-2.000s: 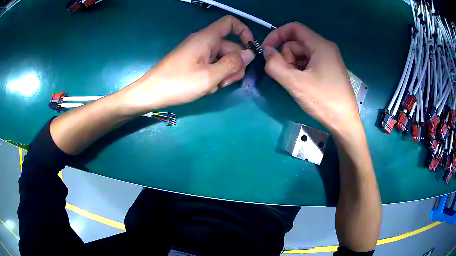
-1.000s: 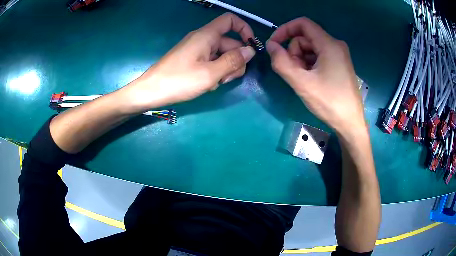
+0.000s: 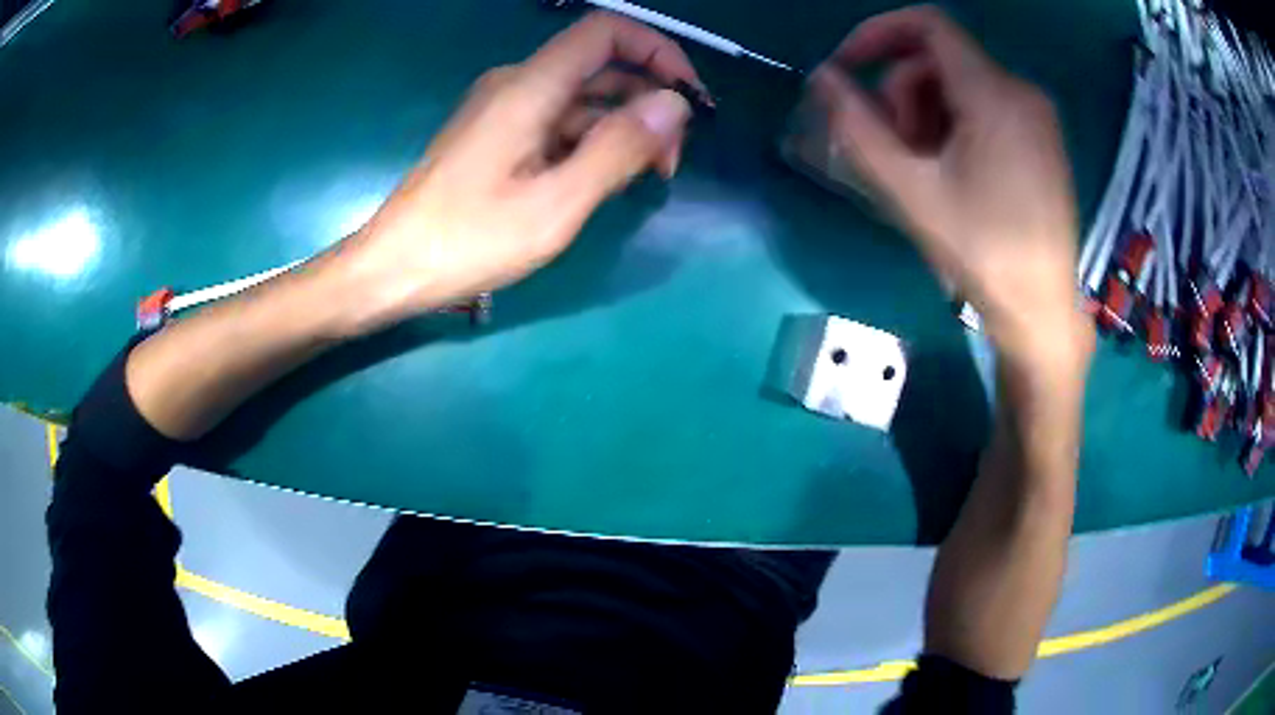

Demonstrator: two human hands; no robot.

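My left hand pinches a tiny dark connector between thumb and forefinger above the green mat. My right hand is to the right, apart from it and blurred, with thumb and forefinger close together. A white sleeved cable lies at the top, and a thin dark strand runs from its end to the right fingertips. Whether the fingers grip the strand cannot be told. A silver metal block with two dark holes sits on the mat below the hands.
A white cable with a red connector lies partly under my left forearm. A large pile of white cables with red ends is at the right. Another red and dark piece is at the top left. A pale flat piece shows beside my right wrist.
My right hand has moved right and away from the connector. My left hand has shifted slightly left and up with the connector. The metal block appears slightly higher in the view.
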